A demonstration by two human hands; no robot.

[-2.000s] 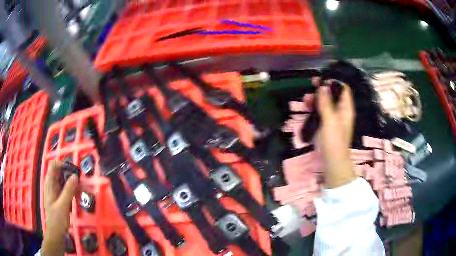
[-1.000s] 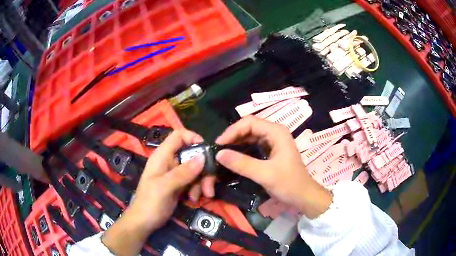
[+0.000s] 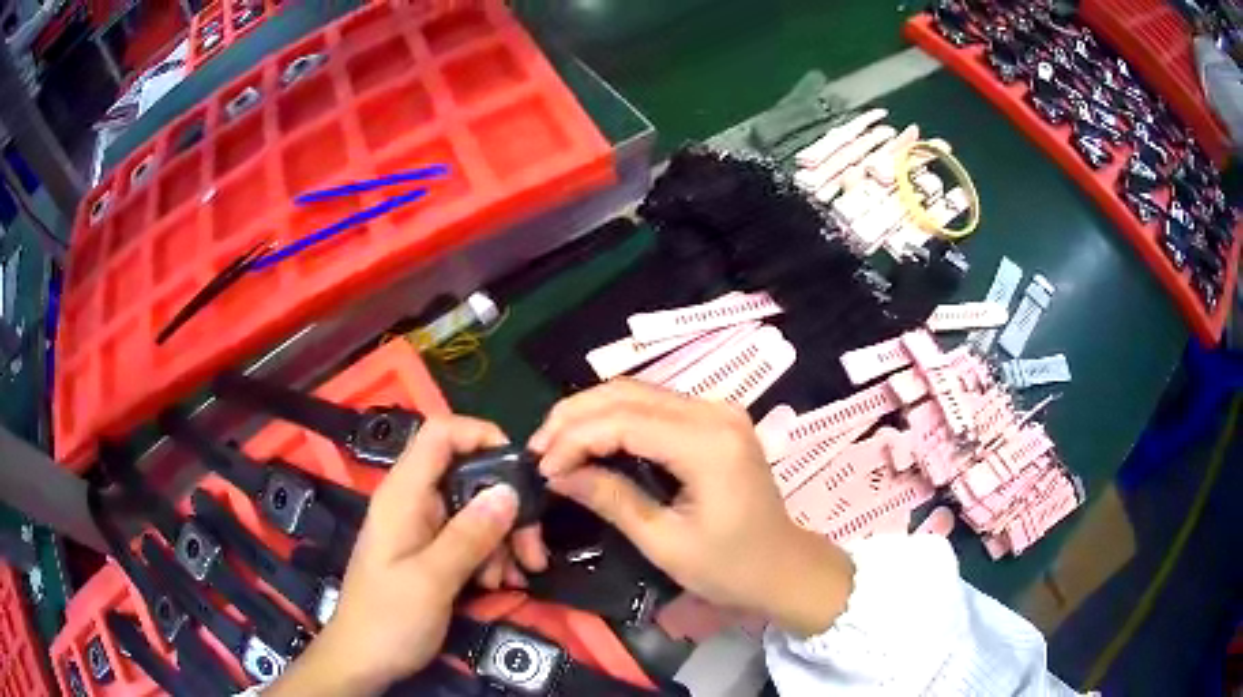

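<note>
My left hand (image 3: 425, 545) is shut on a dark smartwatch body (image 3: 488, 479), with the thumb on its face. My right hand (image 3: 682, 477) touches the body's right edge with thumb and fingertips and holds a black strap (image 3: 641, 474), partly hidden under the fingers. Several strapped smartwatches (image 3: 519, 659) lie in overlapping rows over the near red tray (image 3: 395, 385), left of and below my hands. A heap of black straps (image 3: 763, 245) lies beyond my right hand.
A raised red pocket tray (image 3: 511, 116) holds dark tweezers (image 3: 216, 290) and blue sticks (image 3: 341, 229). Pink straps (image 3: 845, 463), cream straps (image 3: 859, 170) with a yellow ring (image 3: 971, 204) and grey straps (image 3: 1025, 316) lie right. A filled red tray (image 3: 1091, 177) stands far right.
Two seconds ago my hands were far apart, the right at the black heap. They came together at the watch body. Since one second ago they have shifted slightly left and down in view.
</note>
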